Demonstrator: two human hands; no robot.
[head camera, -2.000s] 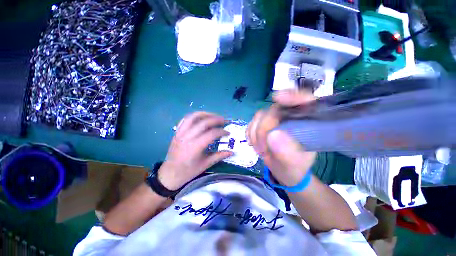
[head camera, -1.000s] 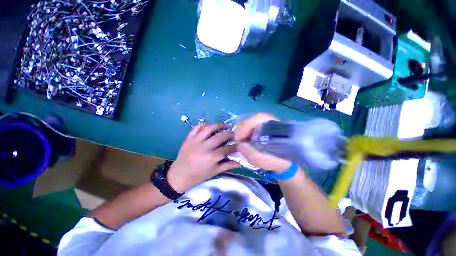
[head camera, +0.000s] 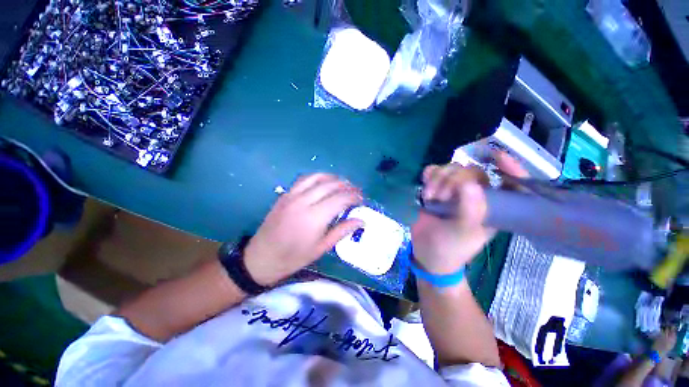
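Observation:
A white device housing (head camera: 378, 246) lies on clear film at the bench's front edge, with a small dark part near its left side. My left hand (head camera: 302, 225) rests at the housing's left side, its thumb and fingertips over that edge; whether it grips the housing is hard to tell. My right hand (head camera: 455, 219) is closed round the front end of the grey electric screwdriver (head camera: 566, 227), which is blurred and lies across to the right. The screwdriver is right of the housing, off it. A small pile of dark screws (head camera: 387, 164) lies on the green mat beyond.
A black tray of cable assemblies (head camera: 125, 75) is at upper left. Another white housing (head camera: 353, 69) lies beside crinkled clear bags (head camera: 423, 64). The screw feeder (head camera: 538, 106) and green power supply (head camera: 583, 155) stand right. Release-liner sheets (head camera: 529, 291) lie lower right. Another person's arm (head camera: 646, 366) shows.
The screwdriver and my right hand have moved right, away from the housing, which is now uncovered. My left hand stays at its left side. The view has turned and shifted.

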